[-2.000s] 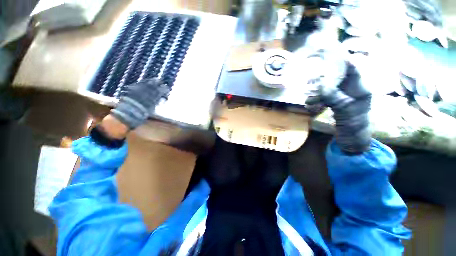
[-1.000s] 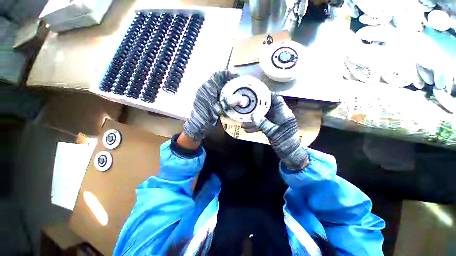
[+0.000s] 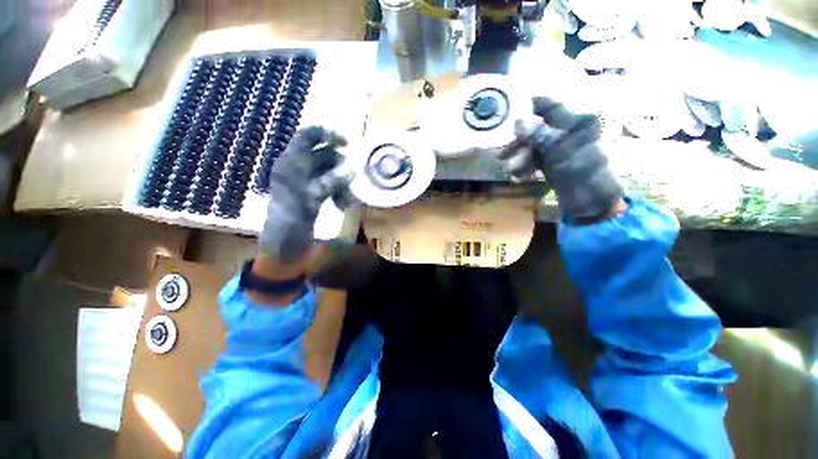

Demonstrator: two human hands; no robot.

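A pale disc with a dark ringed centre is above the front edge of the machine plate. My gloved left hand is at its left edge and holds it between thumb and fingers. A second pale round piece with a dark ringed centre is on the machine plate, up and right of the held disc. My gloved right hand is just right of that piece with its fingers bent; glare and blur hide whether its fingertips touch or hold anything.
A white tray of black ring parts stands at left. Loose pale discs are piled at right. Two finished assemblies sit on cardboard at lower left, beside a paper sheet. A metal cylinder stands behind the plate. A cardboard flap hangs in front.
My hands have moved apart. My left hand has carried the disc left, and my right hand has let go of it and moved right and up, beside the piece on the plate.
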